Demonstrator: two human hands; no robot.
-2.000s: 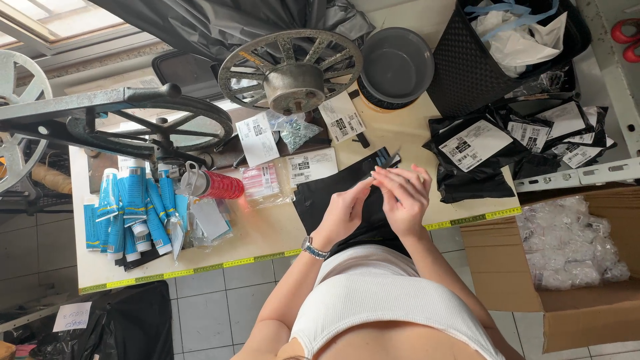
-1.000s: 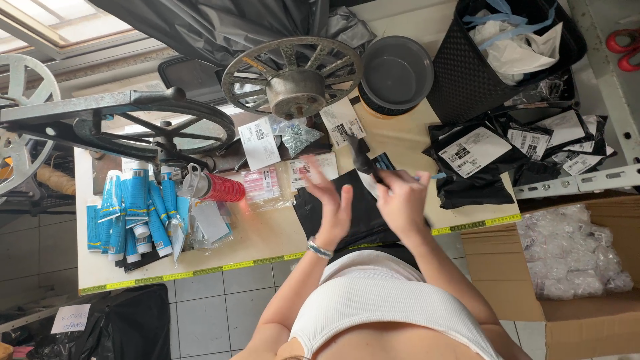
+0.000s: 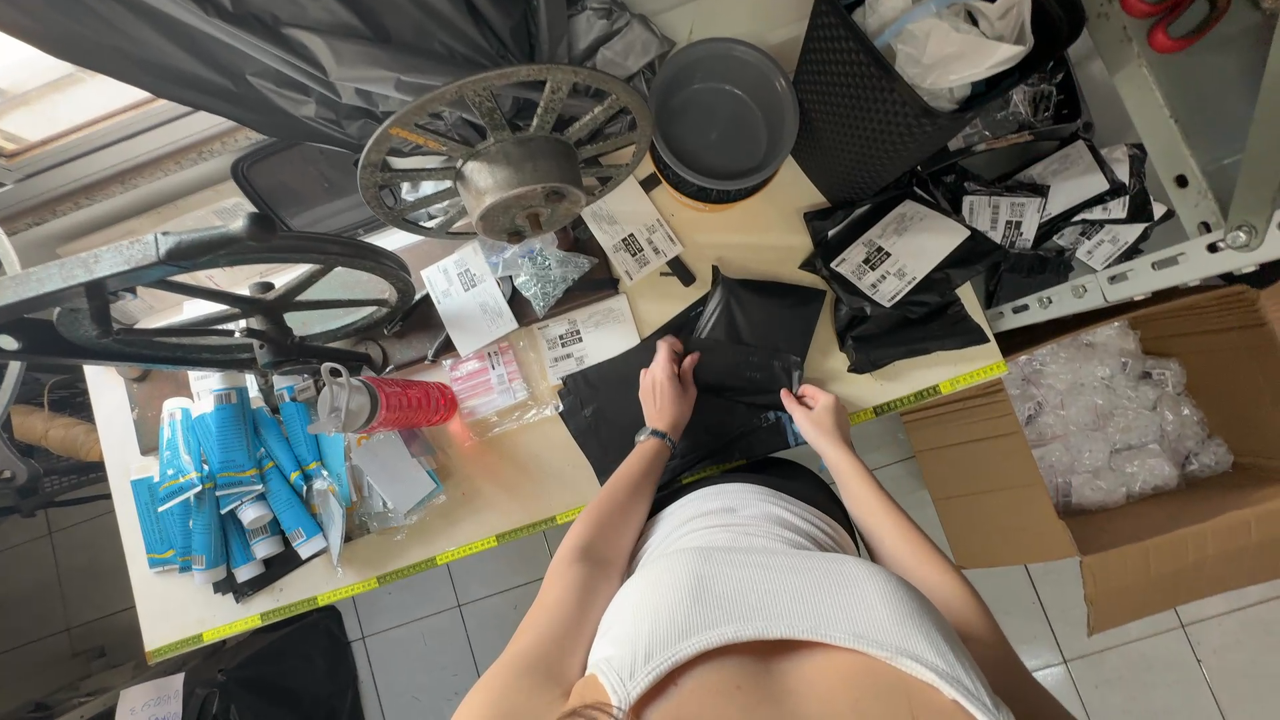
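A black plastic mailing bag (image 3: pixel 745 365) lies over other black bags at the table's front edge. My left hand (image 3: pixel 668 388) presses on its left part with bent fingers. My right hand (image 3: pixel 818 415) pinches its right edge between thumb and fingers. Shipping labels (image 3: pixel 588 337) with printed codes lie just left of the bags. Beyond them sit a clear bag of small metal parts (image 3: pixel 550 275) and another label sheet (image 3: pixel 632 232). To the right is a pile of black parcels (image 3: pixel 895 260) with white labels.
Blue tubes (image 3: pixel 235 440), a red bottle (image 3: pixel 410 403) and spoked metal wheels (image 3: pixel 520 170) stand at the left. A grey bowl (image 3: pixel 724 115) and black woven basket (image 3: pixel 870 110) are behind. An open cardboard box (image 3: pixel 1180 550) holds clear plastic packets at the right.
A second ago my hands were raised apart above the black bags, a dark object by the right one. Now both are down on the black bag, and that object is no longer seen there.
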